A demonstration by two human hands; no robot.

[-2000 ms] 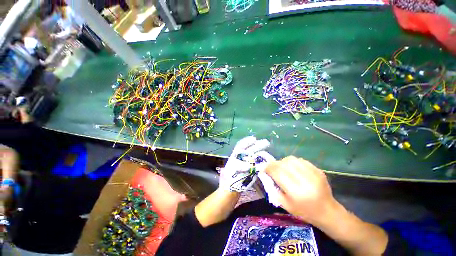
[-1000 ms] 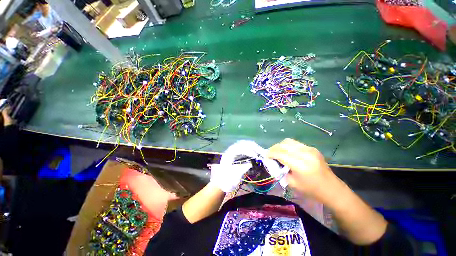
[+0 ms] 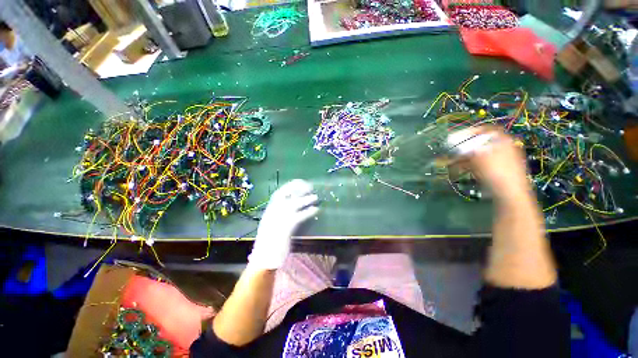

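Note:
My left hand (image 3: 283,220), in a white glove, rests at the bench's near edge with fingers slightly bent and nothing visible in it. My right hand (image 3: 483,150), with white finger covers, is motion-blurred at the left part of the right-hand pile of boards (image 3: 559,154). Blurred yellowish wires show beside its fingers; whether it grips them is unclear. The pile of short connector leads (image 3: 353,136), purple and white, lies between the hands. The left-hand pile of boards (image 3: 168,161) is a tangle of yellow, red and orange wires with green rings at its right side.
A single lead (image 3: 397,187) lies before the central pile. A white-framed tray (image 3: 381,32), a teal wire bundle (image 3: 276,22) and a red sheet (image 3: 507,47) are on the far side. A cardboard box (image 3: 91,308) with a red-pink liner and green boards sits below left.
My hands were together over my lap around a wired board; now they are apart. The left moved left to the bench edge, the right moved out to the right pile. The view has shifted.

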